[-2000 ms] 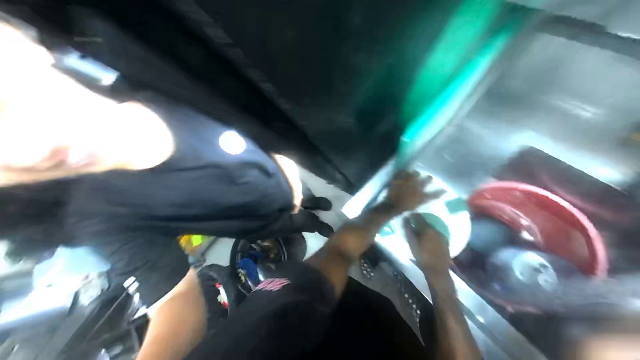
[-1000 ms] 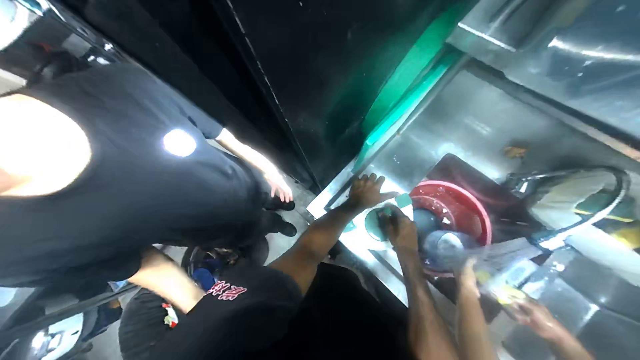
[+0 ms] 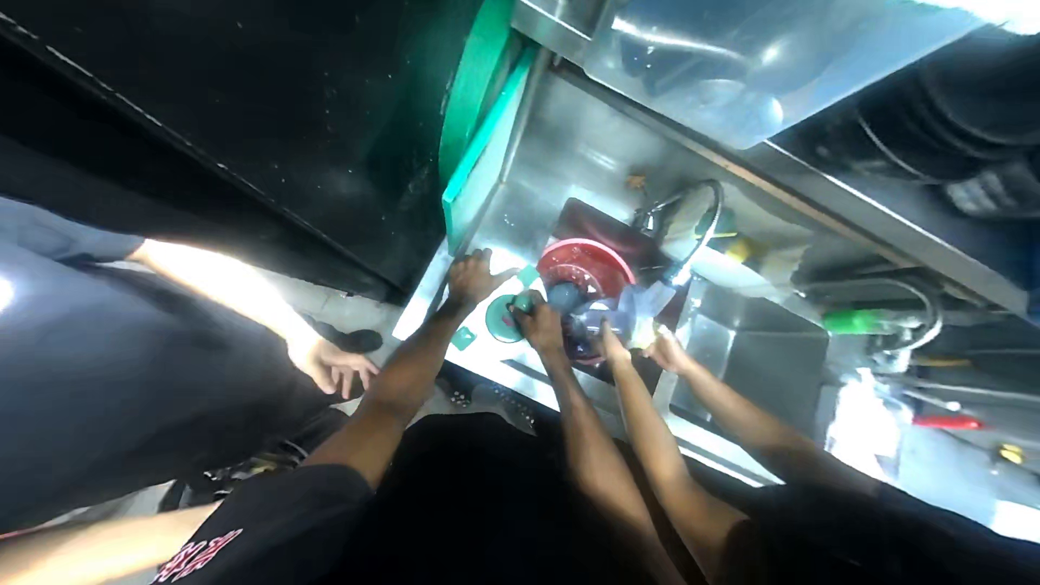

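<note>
A flat white piece with a round green middle and green corner patches (image 3: pixel 504 319) lies on the steel counter; its exact kind is unclear. On the counter by its far edge rests my left hand (image 3: pixel 474 279), fingers spread and holding nothing. My right hand (image 3: pixel 543 323) is over the green middle, its fingers bent on a small dark green thing (image 3: pixel 525 303), perhaps a scouring pad. Just right of it, a red plastic tub (image 3: pixel 588 253) holds dark, rounded items partly hidden by a clear plastic container (image 3: pixel 601 318) in a co-worker's hands (image 3: pixel 615 345).
Upright green boards (image 3: pixel 481 154) stand against the counter's left side. Hose taps (image 3: pixel 717 213) arch over the steel sink basins (image 3: pixel 751 345) on the right. Another person's hand (image 3: pixel 329 363) hangs close to my left forearm. A steel shelf (image 3: pixel 691 146) runs above the back.
The view has shifted right. The co-worker's hands and the clear container have moved left, over the red tub. The person on my left has a hand lower, nearer my left arm.
</note>
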